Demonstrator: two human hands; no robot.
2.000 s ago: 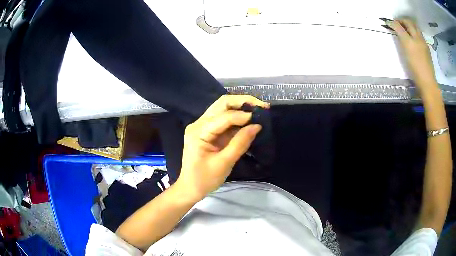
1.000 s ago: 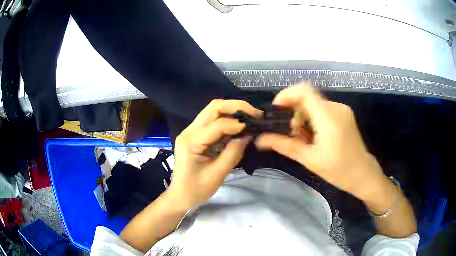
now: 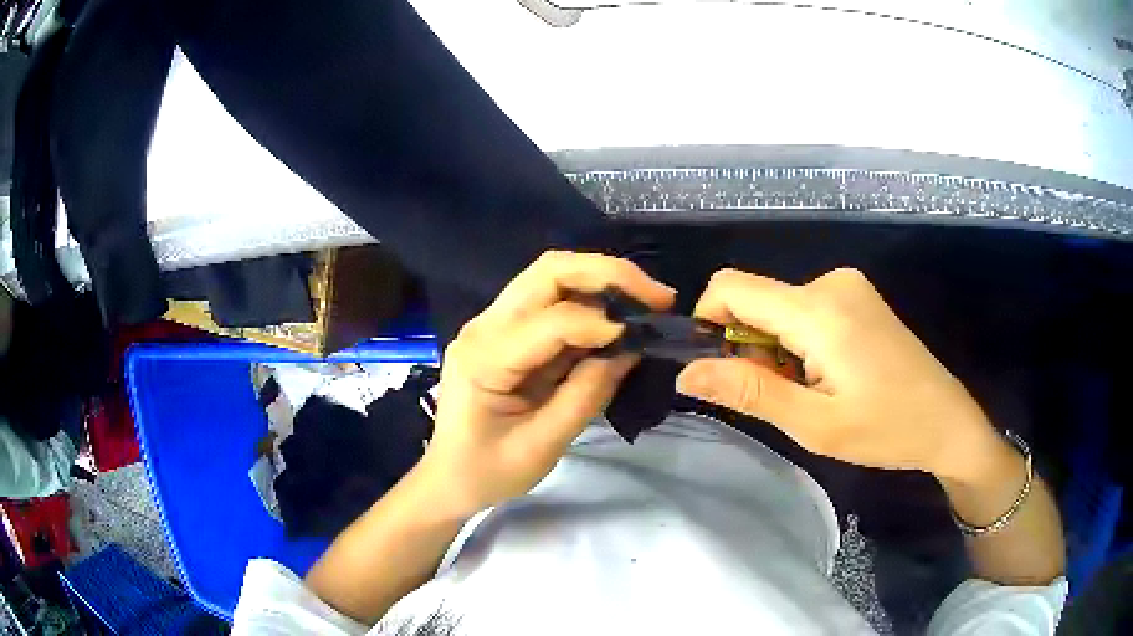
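Note:
The black garment (image 3: 373, 137) lies over the white table and hangs over its front edge at the left, with a long sleeve-like part running to my hands. My left hand (image 3: 541, 373) pinches the black fabric end (image 3: 665, 336) between fingertips and thumb, above my lap. My right hand (image 3: 826, 373) holds the thread snips (image 3: 752, 337), of which a yellow part shows between the fingers. The snips' tips are at the fabric, close to my left fingertips; whether they cut is too small to tell.
A tape measure (image 3: 857, 190) runs along the front edge of the white table (image 3: 746, 87). A blue bin (image 3: 199, 460) with black and white scraps stands below left, beside a cardboard box (image 3: 326, 298). Red and blue items lie on the floor at far left.
My right hand has come from the back right of the table to my left hand, and the yellow snips now show in it. My left hand has kept its pinch on the black fabric.

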